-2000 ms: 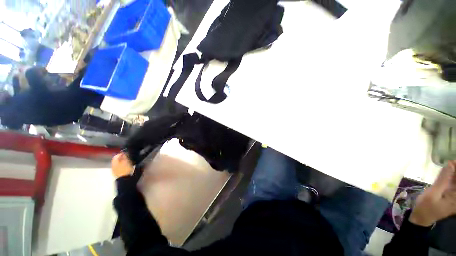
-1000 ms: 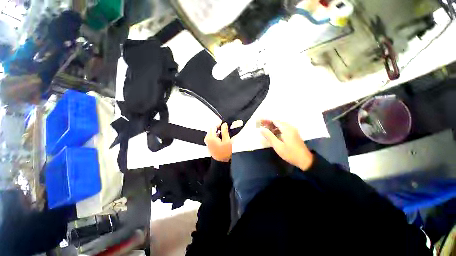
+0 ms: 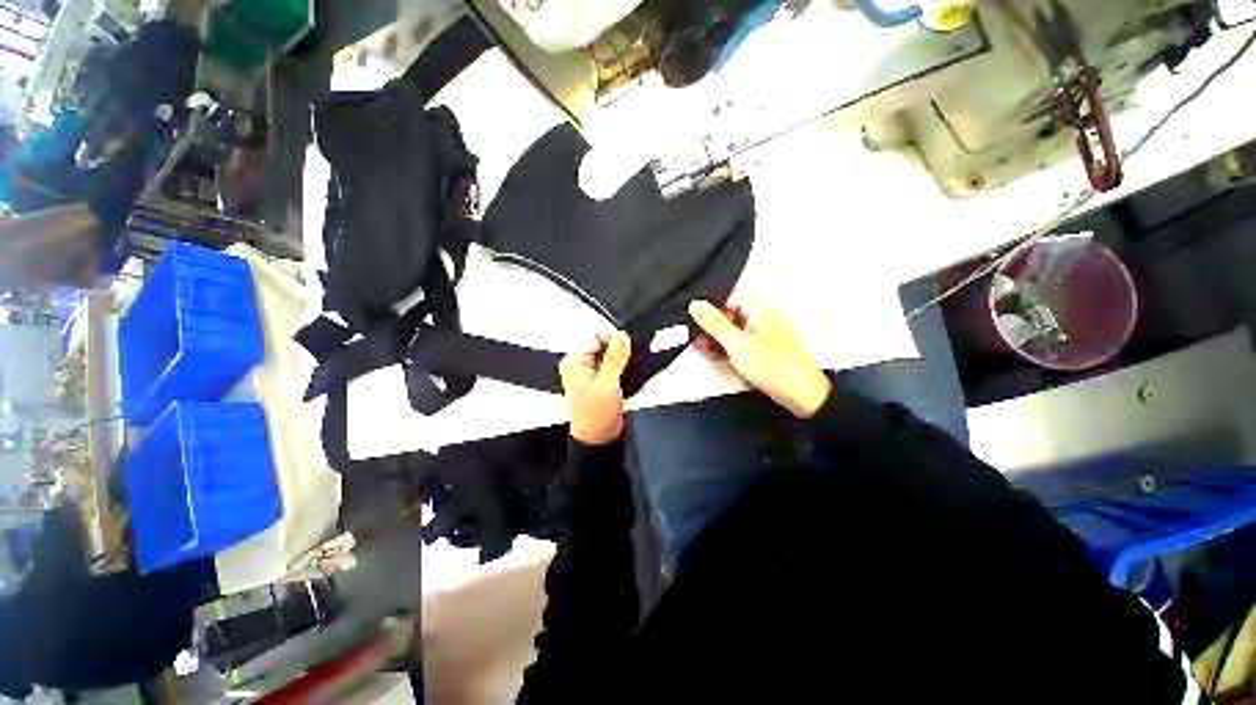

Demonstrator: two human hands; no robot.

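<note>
A black bag body (image 3: 606,227) lies on the white sewing table, with a thin pale zipper line (image 3: 551,274) along its left edge. My left hand (image 3: 597,393) pinches its lower tip, where a black webbing strap (image 3: 496,361) runs off to the left. My right hand (image 3: 758,358) pinches the black fabric just to the right of my left hand. A small white patch shows between the two hands. What exactly lies under the fingertips is too small to tell.
A black bag pile (image 3: 379,207) with tangled straps lies on the table's left. The cream machine (image 3: 1019,110) stands at upper right, with a red-handled tool (image 3: 1091,131). A pink bin (image 3: 1065,303), blue bins (image 3: 193,331) and a lower black pile (image 3: 489,489) surround the table.
The view has swung from the left side to the table. My left hand has come from the lower pile to the bag. My right hand has moved in and now grips the fabric.
</note>
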